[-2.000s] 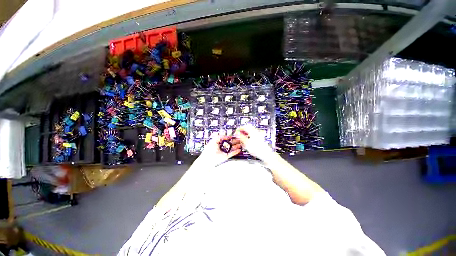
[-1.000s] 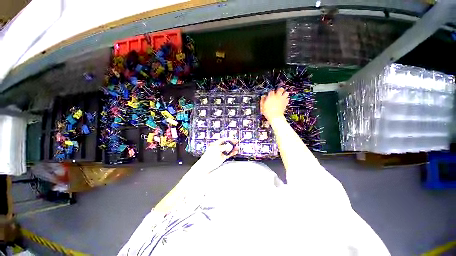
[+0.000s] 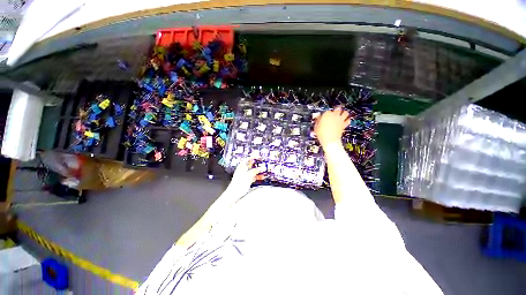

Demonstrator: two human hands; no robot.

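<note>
The clear blister tray (image 3: 278, 151) lies in front of me, its cells holding small dark assemblies with pale square centres (image 3: 277, 131). My left hand (image 3: 247, 174) is at the tray's near left edge, fingers partly spread; the dark piece seen in it earlier is not clear now. My right hand (image 3: 333, 128) is over the tray's far right corner, fingers bent down; I cannot tell what is under them. Dark pieces with thin wires (image 3: 362, 124) crowd the tray's right and far edges.
Coloured clips (image 3: 202, 127) lie heaped on a black divided tray, with a smaller heap (image 3: 92, 124) further left. A red-orange bin (image 3: 196, 38) stands behind. Stacked blister trays (image 3: 467, 158) stand at right, dark empty trays (image 3: 404, 63) at the back. The white-covered shelf (image 3: 277, 3) runs above.
My right hand has moved from beside my left hand to the tray's far right corner. My left hand has opened somewhat near the tray's front edge. The view has turned slightly.
</note>
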